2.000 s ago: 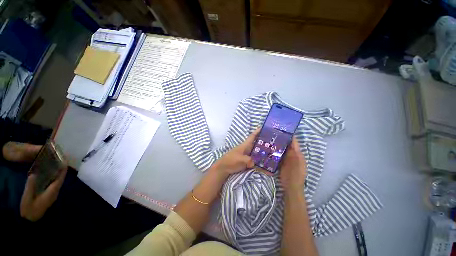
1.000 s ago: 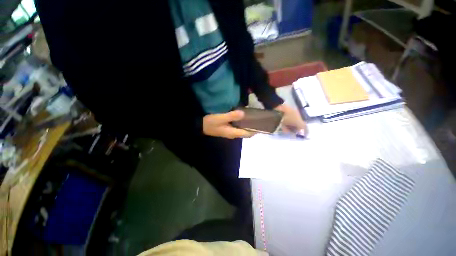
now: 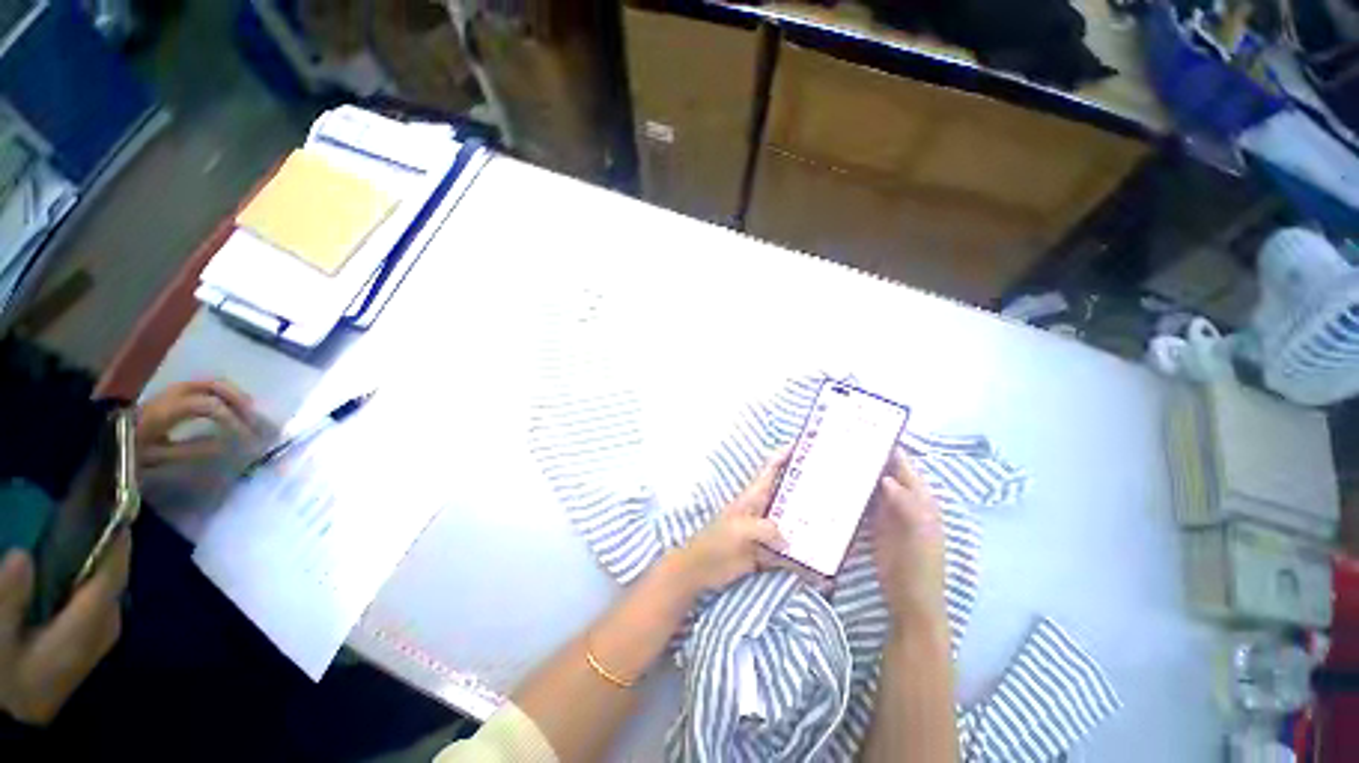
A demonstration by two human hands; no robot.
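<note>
My left hand [image 3: 727, 540] holds the smartphone [image 3: 838, 477] by its left edge, above the striped top. The phone screen is lit white and pink. My right hand [image 3: 912, 540] is at the phone's right edge, with its fingers by the frame. The striped long-sleeved top [image 3: 954, 561] lies on the pale table, its neck edge behind the phone. Its lower body is bunched up between my forearms, with a small white tag showing. One sleeve reaches left and looks washed out by glare. The other sleeve's end lies at lower right.
A second person's hand [image 3: 75, 634] holds another phone at far left; their other hand rests near a pen [image 3: 309, 432] on a paper sheet [image 3: 321, 552]. Clipboards with papers [image 3: 298, 283] lie upper left. A small white fan [image 3: 1312, 316] and boxes [image 3: 1259, 492] stand at the right end.
The view swung left to the second person, then back to the top. The phone screen turned from a purple home screen to white and pink. The second person's hand moved to the pen.
</note>
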